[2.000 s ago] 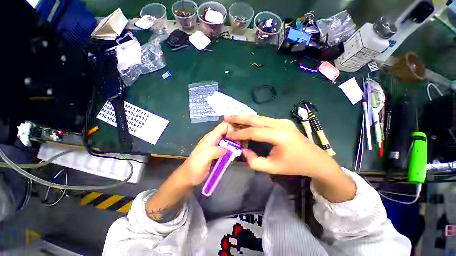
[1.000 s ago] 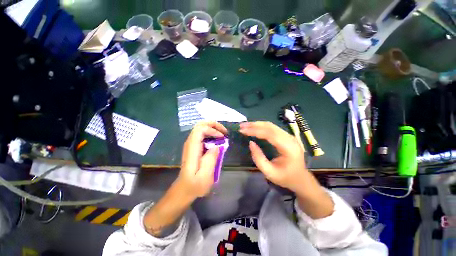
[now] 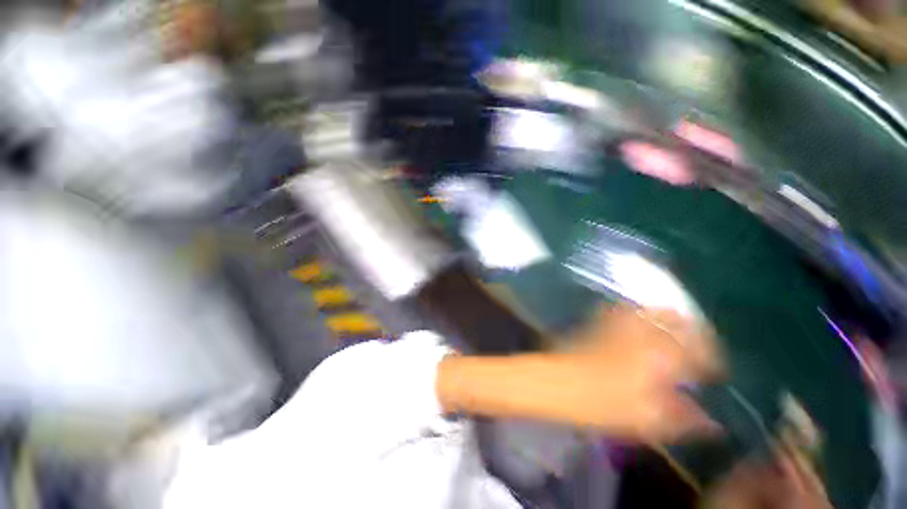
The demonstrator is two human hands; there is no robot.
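Note:
The view is heavily blurred. My left hand [image 3: 641, 378] is over the front edge of the green bench [image 3: 741, 239], its arm reaching in from the lower left in a white sleeve. A faint purple smear [image 3: 617, 452] shows just below this hand; its shape is lost, and I cannot tell whether the hand holds it. My right hand [image 3: 766, 487] is a blurred patch cut off by the bottom edge at the right. What it holds, if anything, cannot be told.
White sheets [image 3: 507, 234] lie on the bench beyond my left hand. Pink blurred items [image 3: 656, 161] are at the back. A long white tray-like thing [image 3: 363, 234] is beside the bench. At the far left is a person in white [image 3: 119, 119].
The view has swung to the left and blurred, so the bench and both hands now appear further right. My right hand has moved mostly out of the picture. The purple strap is no longer clear.

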